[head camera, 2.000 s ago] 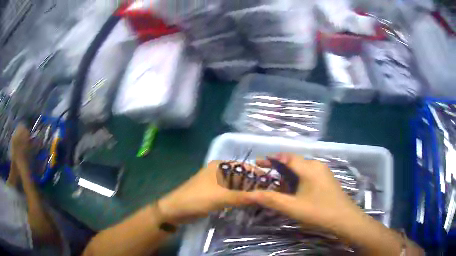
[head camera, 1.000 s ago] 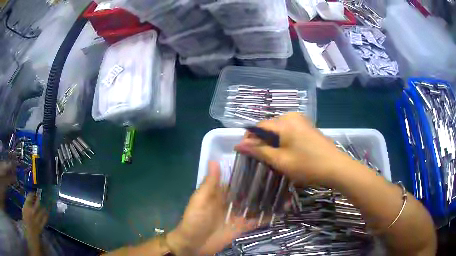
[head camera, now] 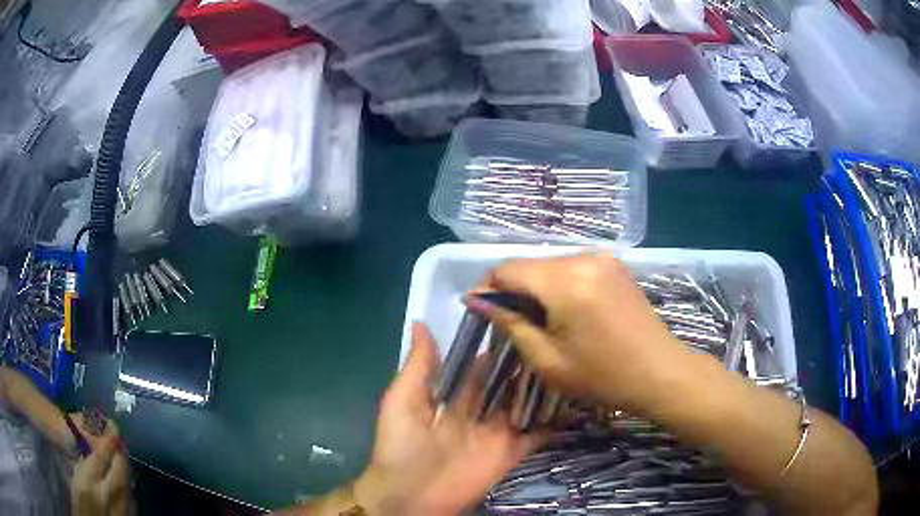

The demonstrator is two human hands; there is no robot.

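Observation:
My left hand [head camera: 429, 443] is palm up over the front left of the white parts tray [head camera: 434, 264], with several silver wired metal cylinders [head camera: 463, 353] lying across its palm and fingers. My right hand [head camera: 580, 317] is above them, holding a dark pen-like tool [head camera: 514, 302] with its fingertips at the upper ends of the cylinders. The cylinders slant, with their thin ends toward my left palm. The tray is heaped with more silver parts. Some of the cylinders are hidden behind my right fingers.
Behind the tray is a clear plastic box [head camera: 444, 207] with rows of parts. Blue crates [head camera: 842, 302] stand at right. A smartphone [head camera: 166, 367], a green item [head camera: 263, 274], loose cylinders [head camera: 151, 290] and a black hose [head camera: 105, 181] are left. A coworker's hands [head camera: 101, 469] show lower left. Lidded boxes [head camera: 257, 151] stand behind.
Earlier both hands held the bunch end-on, together. Then my left hand opened palm up beneath it. Now the cylinders lie more spread over that palm, and my right hand has turned slightly.

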